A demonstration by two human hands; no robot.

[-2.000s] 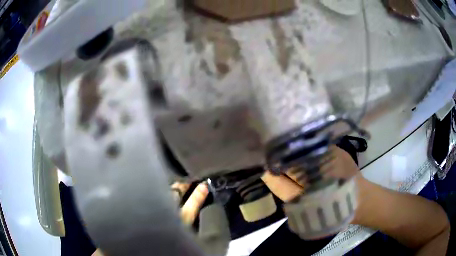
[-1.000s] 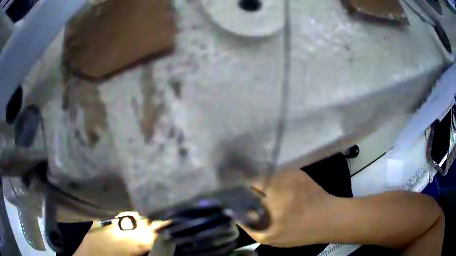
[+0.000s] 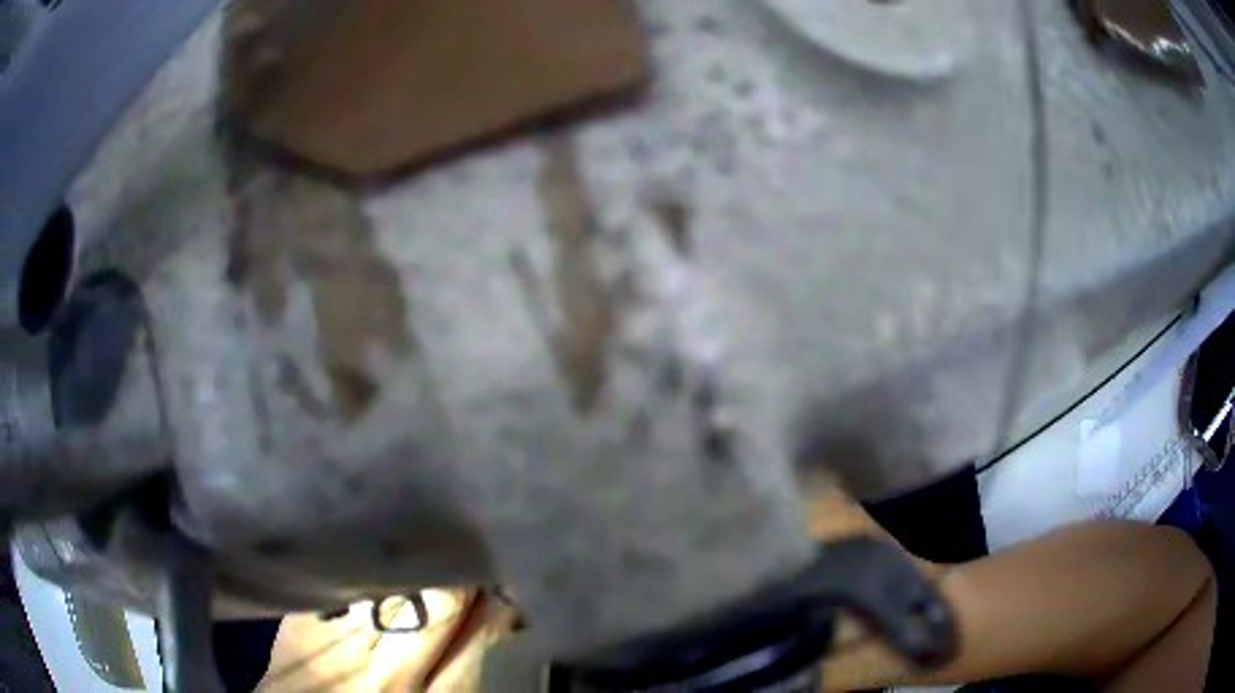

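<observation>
The worn grey-white sewing machine head [image 3: 704, 311] with brown patches fills most of the view. My left hand [image 3: 359, 650] is brightly lit below the head at the bottom edge, cut off; its fingertips and any hold are hidden. Small metal parts show beside it. My right hand [image 3: 867, 657] is mostly hidden behind the head and the dark tension part [image 3: 759, 636]; its forearm comes in from the right. Black fabric [image 3: 935, 515] shows between the head and my right forearm.
A curved grey metal guard [image 3: 187, 609] stands at the lower left. The white table [image 3: 1138, 440] shows at the right, with a ruler tape [image 3: 1151, 485] along its edge. A dark rectangular object [image 3: 1212, 386] lies at the far right. A thread hangs down the head.
Since one second ago, the machine head and tension part have shifted right in view. Since two seconds ago, the view has come closer to the head, and my left hand's fingertips have become hidden.
</observation>
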